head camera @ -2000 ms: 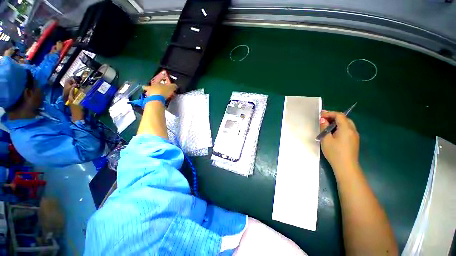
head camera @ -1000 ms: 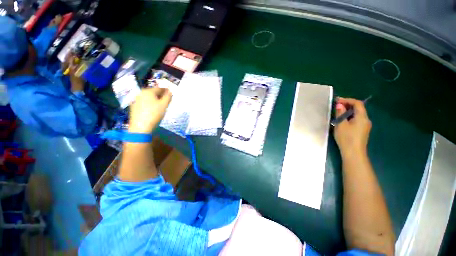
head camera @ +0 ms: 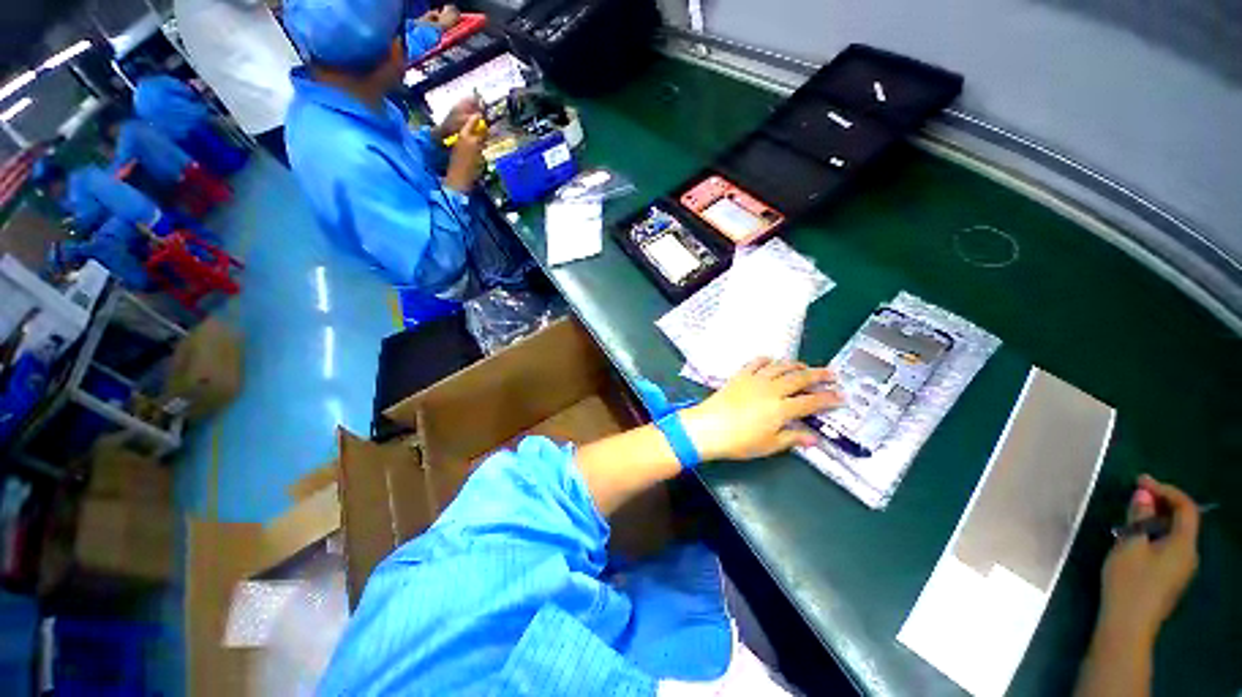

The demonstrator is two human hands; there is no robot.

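Observation:
A silver-grey phone middle frame [head camera: 888, 377] lies on a bubble bag [head camera: 949, 395] on the green mat. My left hand [head camera: 770, 411], with a blue wrist strap [head camera: 670, 433], lies palm down with fingers spread at the frame's lower left edge; whether it grips the frame is hidden. My right hand [head camera: 1152, 547] is at the right, holding dark tweezers [head camera: 1144, 526] right of the adhesive sheet [head camera: 1042, 470]. That sheet is a long strip, beige-grey above and white at its lower end.
Bubble bags [head camera: 757, 311] lie left of the frame. A black compartment tray [head camera: 831, 125] behind holds an orange-red frame [head camera: 731, 210] and another frame [head camera: 672, 251]. An open carton [head camera: 511, 385] stands below the bench edge. A worker in blue [head camera: 357, 164] sits at the left, by a blue bin [head camera: 537, 166].
The view has swung left. My left hand has gone from the tray and bubble bags to the phone frame. An orange-red frame now lies in the tray. My right hand still holds the tweezers.

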